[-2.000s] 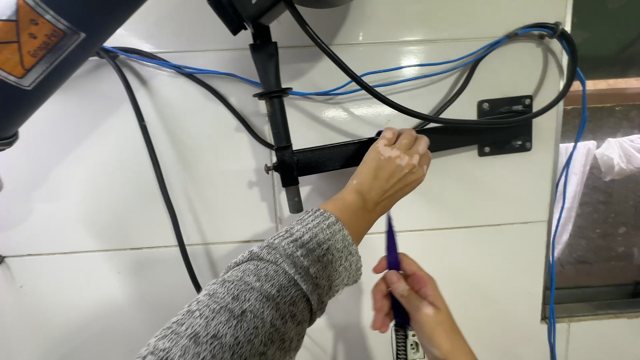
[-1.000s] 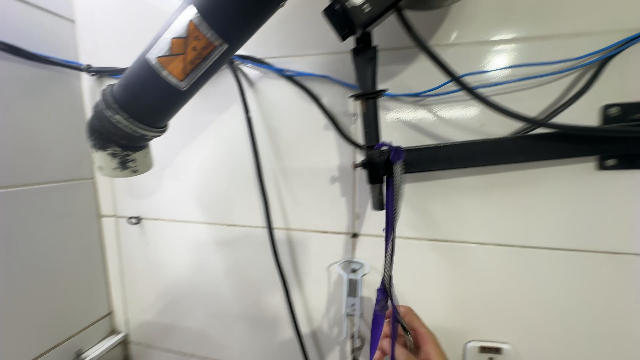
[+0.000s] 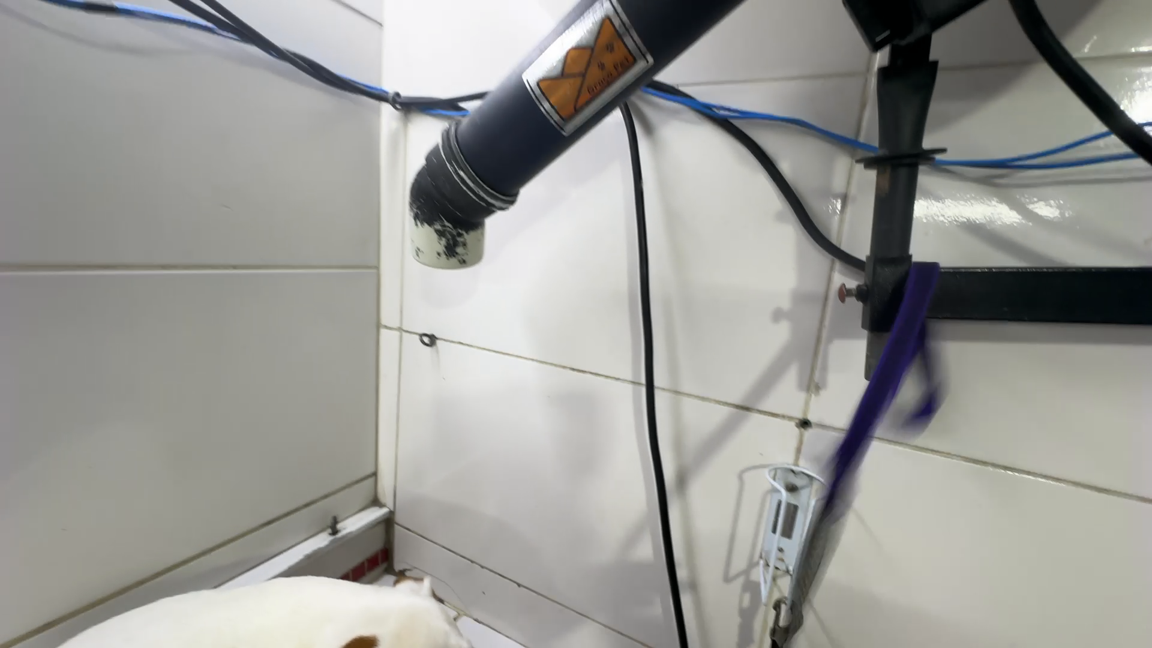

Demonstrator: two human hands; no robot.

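Note:
Neither my left hand nor my right hand shows in the head view now. A purple strap [image 3: 886, 382] hangs looped over the black metal bracket arm [image 3: 1035, 294] on the right, by its upright post. The strap slants down to the left, and its lower part looks blurred and greyish. A metal clasp [image 3: 781, 621] is near its lower end, at the bottom edge. Just left of the strap, a white wire holder [image 3: 785, 522] is fixed to the tiled wall. At the bottom left is the white back of an animal with a brown patch [image 3: 261, 616].
A dark pipe [image 3: 540, 126] with a worn white end slants across the top. A black cable [image 3: 646, 360] hangs down the wall. Blue cables [image 3: 792, 121] run along the wall above. A ledge [image 3: 297, 549] meets the corner at lower left.
Both hands have left the view; one was on the bracket arm two seconds ago. The strap, held by a hand one second ago, now hangs with no hand visible. The view has turned left.

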